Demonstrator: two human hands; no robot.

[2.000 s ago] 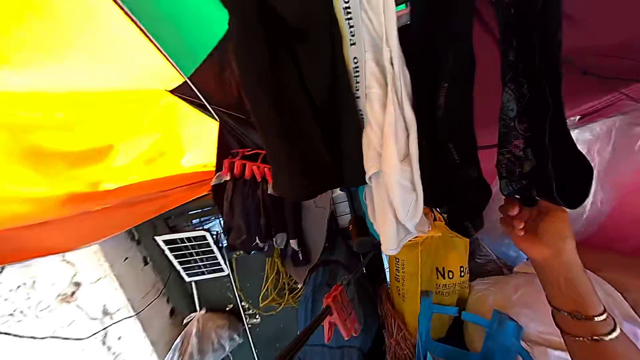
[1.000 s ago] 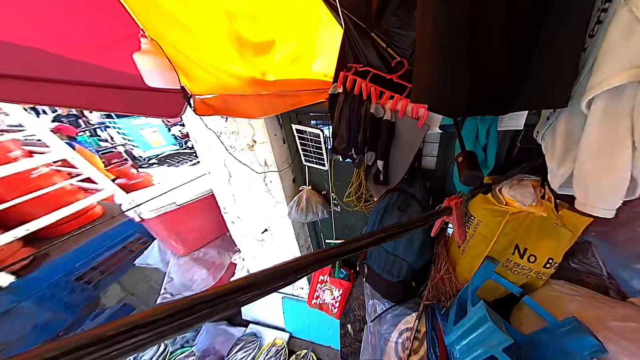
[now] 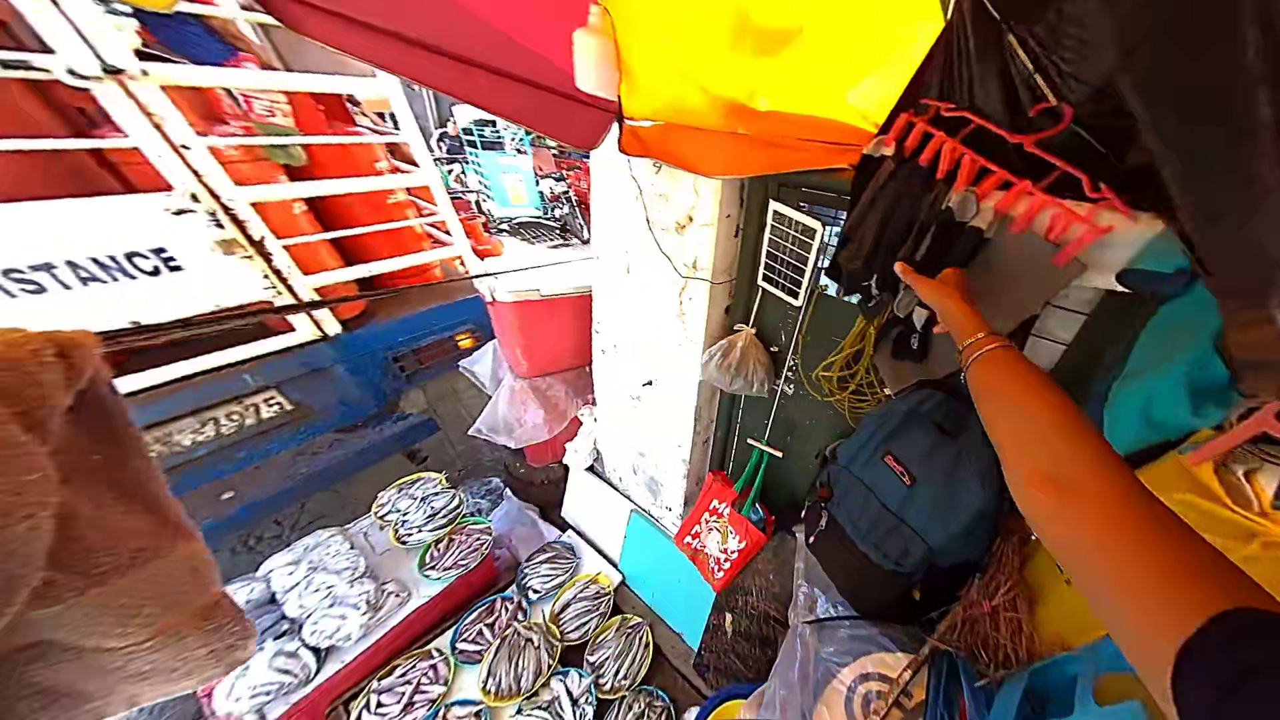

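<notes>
My right hand [image 3: 942, 297] reaches up from the right side, fingers spread against dark socks [image 3: 890, 225] that hang from a red plastic clip hanger [image 3: 1010, 180]. Two thin bangles circle the wrist. Whether the fingers pinch a sock cannot be told. Below the hand hang a yellow coiled cord [image 3: 848, 370] and, lower, a dark blue backpack [image 3: 905, 490]. My left hand does not show. A brown cloth-like shape [image 3: 100, 530], blurred, fills the lower left edge.
Baskets of small fish [image 3: 520, 660] stand low in front. A white pillar [image 3: 650, 330] rises mid-view. At left is a blue truck [image 3: 330, 370] with white rails. A red bag [image 3: 722, 532], a tied plastic bag [image 3: 738, 362] and a solar panel [image 3: 790, 252] hang by the green door. A yellow umbrella [image 3: 770, 60] spans above.
The view has swung left. My right hand, at a dark patterned sock two seconds ago and out of view one second ago, is now at the socks on the red hanger.
</notes>
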